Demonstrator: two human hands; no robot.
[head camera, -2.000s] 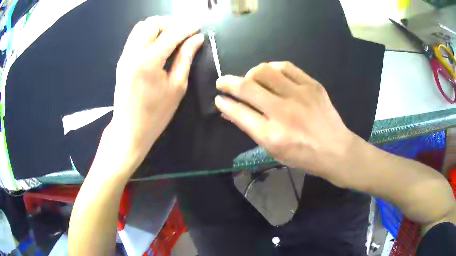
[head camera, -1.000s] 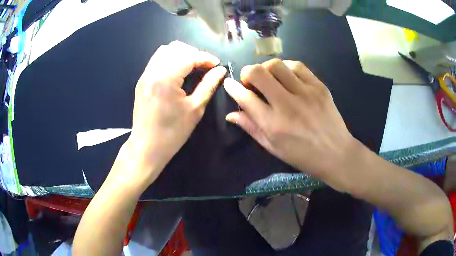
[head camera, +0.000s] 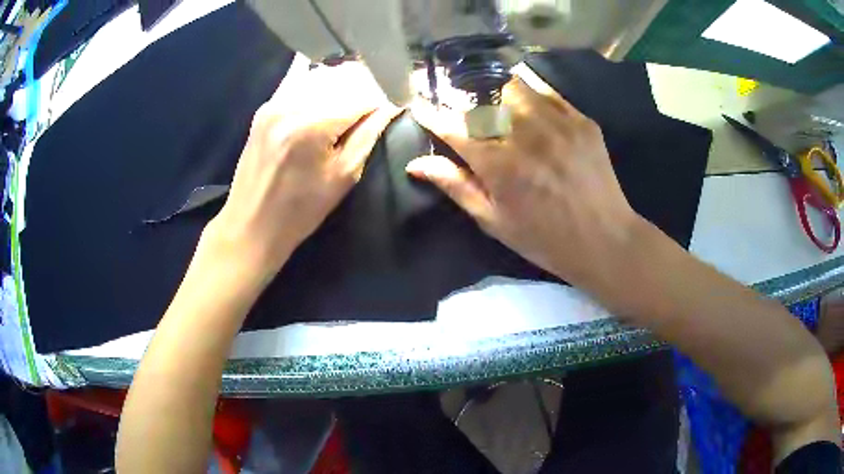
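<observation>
A large black garment panel (head camera: 120, 176) lies flat across the machine table. My left hand (head camera: 296, 157) rests on it left of the needle area, thumb and forefinger together on the cloth. My right hand (head camera: 546, 167) lies on it at the right, its fingers partly behind the presser parts and its thumb bent inward. The fingertips of both hands nearly meet under the lit sewing machine head (head camera: 370, 37). A short pale thread or mark shows between them. Glare and the machine parts hide the needle point and some fingertips. A narrow opening with a raised flap shows in the panel at left.
Scissors (head camera: 798, 176) with red and yellow handles lie at the table's right. The table's curved front edge (head camera: 416, 356) has green covered padding. Red baskets (head camera: 88, 407) and blue mesh (head camera: 708, 417) show below it. The wearer's black-clothed lap is beneath.
The machine head shows lower and larger in view. Both hands and the panel have moved forward under it, baring white table along the front edge. The pale gap at left has narrowed.
</observation>
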